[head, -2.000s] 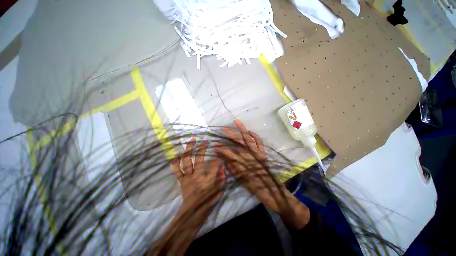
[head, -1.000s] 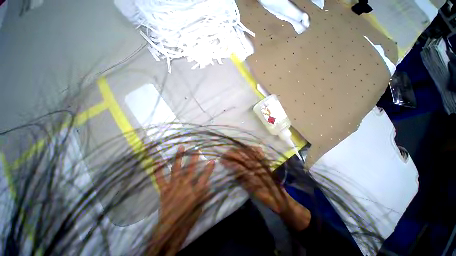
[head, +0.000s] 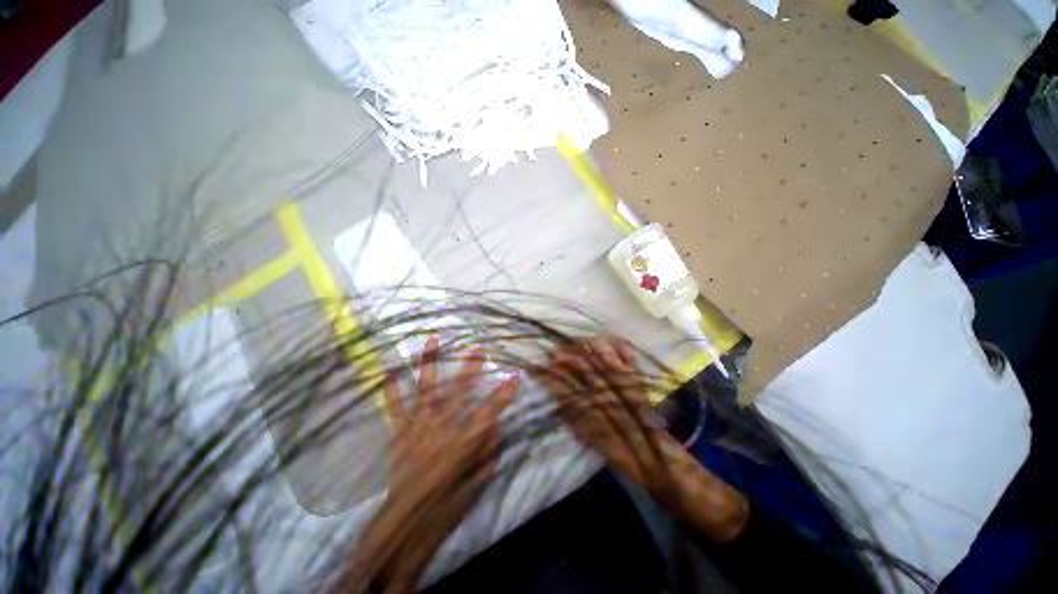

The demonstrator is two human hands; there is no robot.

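Note:
A grey-beige panel (head: 511,232) lies flat, with yellow tape (head: 326,290) on it. A narrow white piece (head: 386,258) lies on it between the tape lines. My left hand (head: 441,420) lies palm down with its fingers spread over the lower end of this white piece. My right hand (head: 609,400) is just to its right near the table edge, with its fingers close together and bent; hair covers it partly, and I cannot tell whether it holds something. A glue bottle (head: 654,276) lies on its side beyond my right hand, its nozzle pointing to the table edge.
A heap of white strips (head: 464,75) lies at the top centre. A brown dotted panel (head: 789,174) lies to the right, with white panels (head: 905,406) below it. A clear shiny packet (head: 986,200) is at the far right. Dark hair strands cross the view.
The view has shifted a little. My hands, close together two seconds ago, are now apart. My left fingers have spread, and my right fingers have drawn back from pointing forward and are bent.

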